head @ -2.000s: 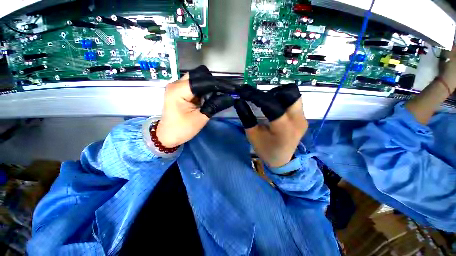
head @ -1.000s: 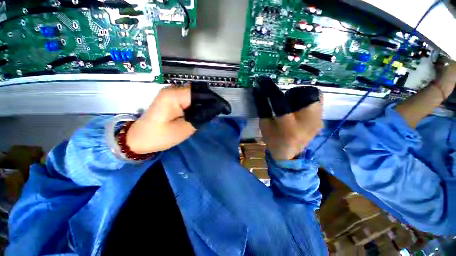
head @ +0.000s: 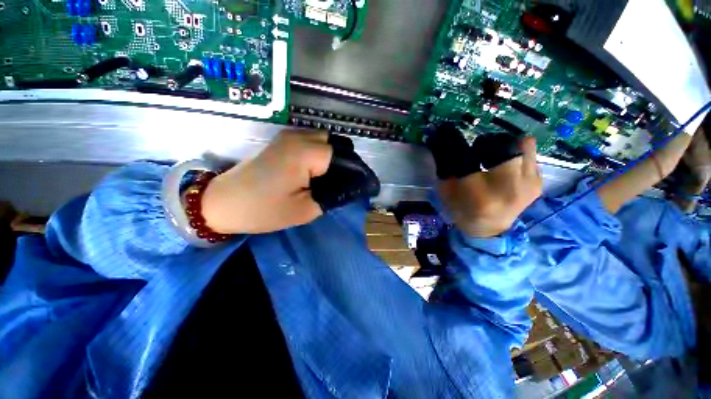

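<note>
A large green circuit board (head: 168, 47) with blue components lies on the conveyor at the left. A second green circuit board (head: 460, 86) lies at the right. My left hand (head: 284, 181) is over the front rail between the boards, its black-covered fingers curled together; whether they hold anything is hidden. My right hand (head: 487, 175) is at the near edge of the right board, black-covered fingers bent towards it. A small pale spot shows between the fingers; I cannot tell if a part is held.
The silver conveyor rail (head: 101, 132) runs along the boards' near side, with a dark chain (head: 343, 123) and rod (head: 351, 93) in the gap. Another person's forearm (head: 651, 171) reaches in at the right, near a blue cord (head: 624, 173). Cardboard boxes (head: 387, 238) are below.
My hands have parted from where they met over the rail. My right hand is now at the right board's edge. The view has shifted and turned, tilting the right board.
</note>
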